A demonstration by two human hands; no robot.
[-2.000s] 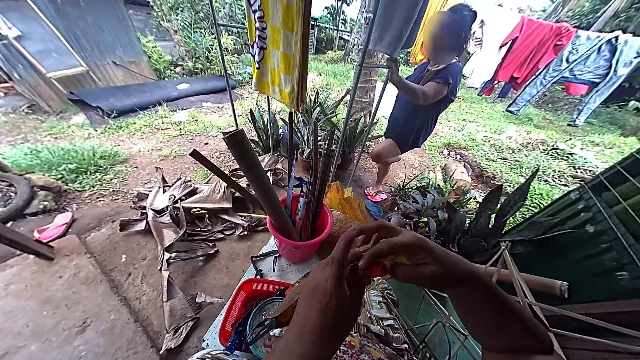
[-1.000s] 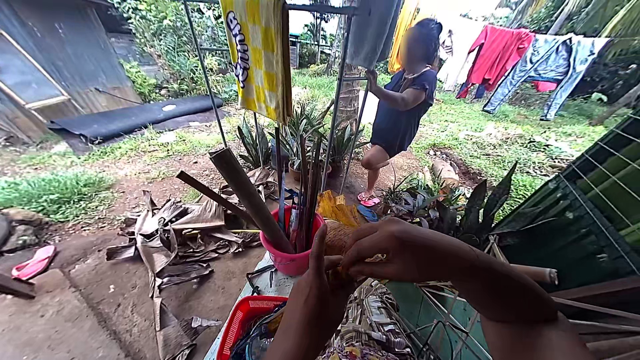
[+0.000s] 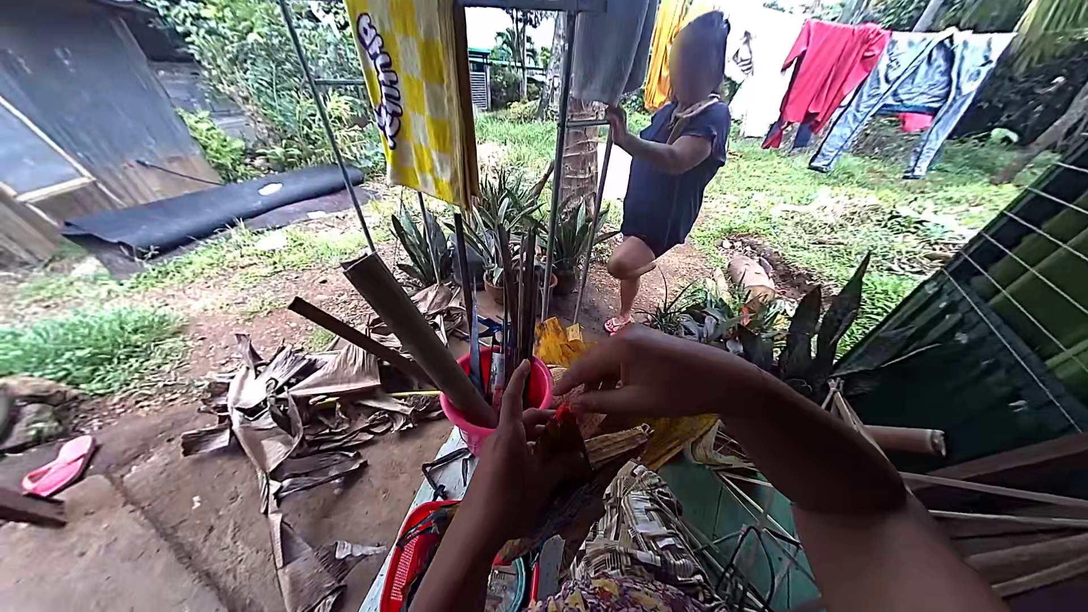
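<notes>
My left hand (image 3: 518, 450) is raised at the middle, index finger pointing up, around a dark brownish piece (image 3: 565, 450) with a small red part at its top. The fingertips of my right hand (image 3: 642, 378) meet that red part from above. What exactly the piece is, I cannot tell. Just behind my left hand stands a pink bucket (image 3: 459, 416) holding a wide bamboo tube (image 3: 416, 340) and several dark sticks. Below my hands lies a woven strip bundle (image 3: 633, 527), and a red plastic basket (image 3: 404, 552) sits beside my left forearm.
Dry leaves (image 3: 280, 425) litter the ground at left, near a pink slipper (image 3: 59, 466). A person (image 3: 676, 170) stands beyond the bucket, holding a metal frame (image 3: 557, 170) hung with a yellow checked cloth (image 3: 416, 93). Thin strips and a bamboo pole (image 3: 901, 440) lie at right.
The person beyond has moved from a stepping pose to standing by the frame. My hands have stayed close together, the fingers shifting around the small piece.
</notes>
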